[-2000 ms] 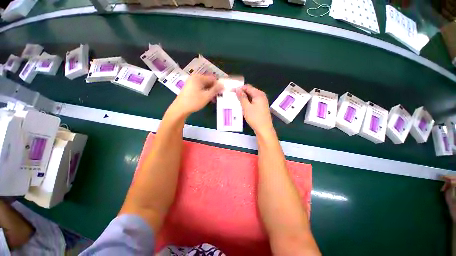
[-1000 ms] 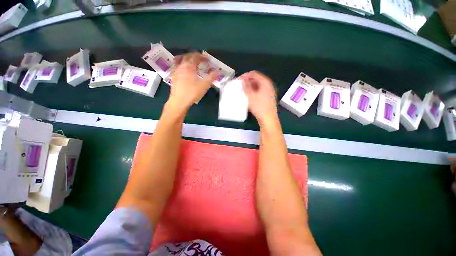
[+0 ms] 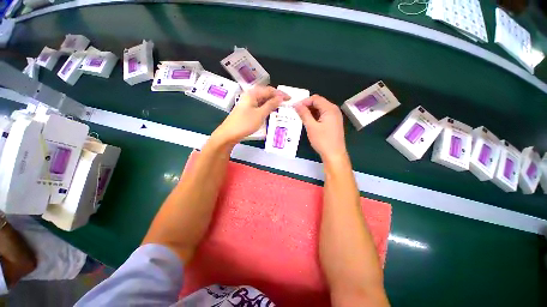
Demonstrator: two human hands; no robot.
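A small white retail box (image 3: 280, 137) with a purple rectangle lies on the green conveyor belt, in front of the pink-red foam mat (image 3: 264, 222). Its end flap (image 3: 292, 95) stands open at the far end. My left hand (image 3: 255, 111) pinches the flap's left side with its fingertips. My right hand (image 3: 322, 123) holds the right side near the flap. Part of another box shows under my left hand and is mostly hidden.
Several boxes lie to the left, including one with raised flaps (image 3: 245, 70). A row of boxes (image 3: 415, 133) lies to the right. Large flat cartons (image 3: 59, 159) stand at the left. A pale belt edge strip (image 3: 420, 196) runs before the mat. Label sheets (image 3: 459, 18) lie far right.
A box that was in my right hand a second ago seems to lie at the left end of the right row. Both hands now hold another box with its flap up. The view has shifted.
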